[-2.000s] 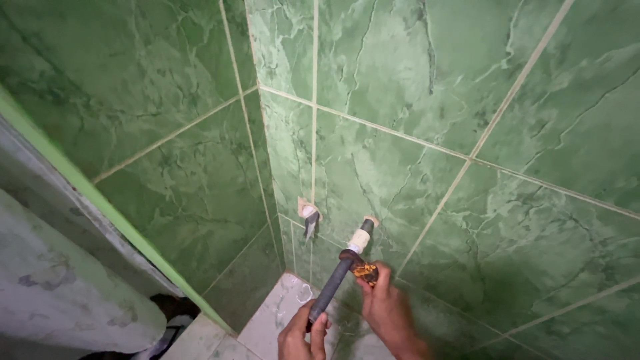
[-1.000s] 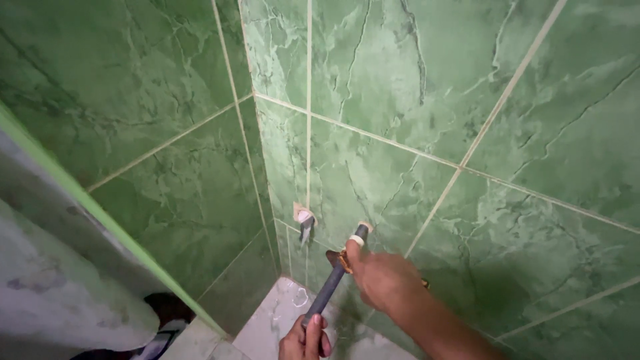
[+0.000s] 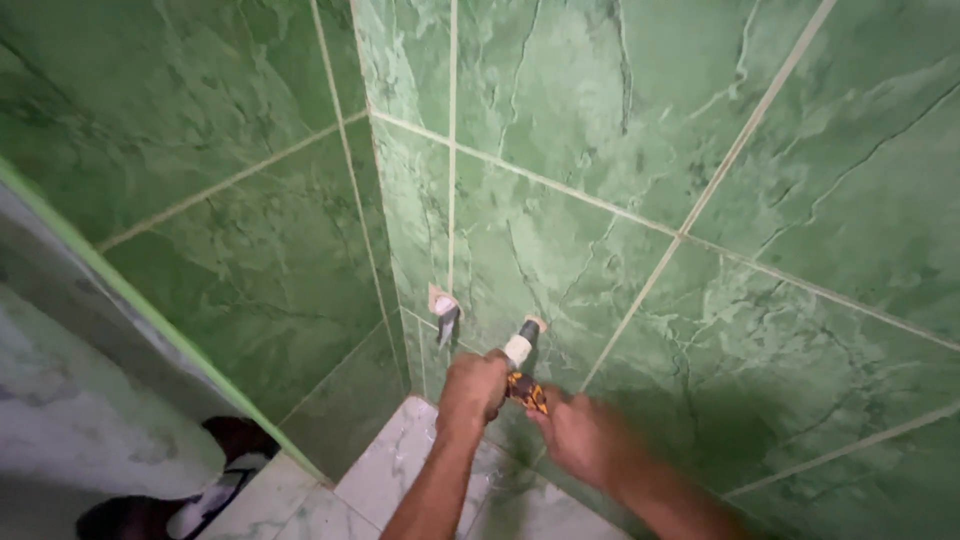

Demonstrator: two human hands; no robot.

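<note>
A dark grey pipe end (image 3: 530, 328) comes out of a round hole in the green tiled wall, with a white fitting (image 3: 517, 349) on it. Just below the fitting, my left hand (image 3: 471, 386) is closed around the pipe piece, whose lower part it hides. A dark and orange object (image 3: 527, 393), which looks like a tool or a valve handle, sits against that pipe piece, and my right hand (image 3: 581, 435) grips its outer end, slightly blurred. Left of these, a second pipe stub (image 3: 444, 307) with a grey flap hanging from it pokes out of a chipped hole.
Green marbled tile walls (image 3: 570, 150) meet in a corner beside the work. Below is a pale marbled tiled ledge or floor (image 3: 390, 450). At the left stands a green-edged panel (image 3: 172, 341), with a pale rounded surface (image 3: 82, 405) and dark items (image 3: 240, 442) beyond it.
My left hand has moved up from the lower end of the grey pipe to just below the white fitting. My right hand has moved off the fitting, down to the orange object.
</note>
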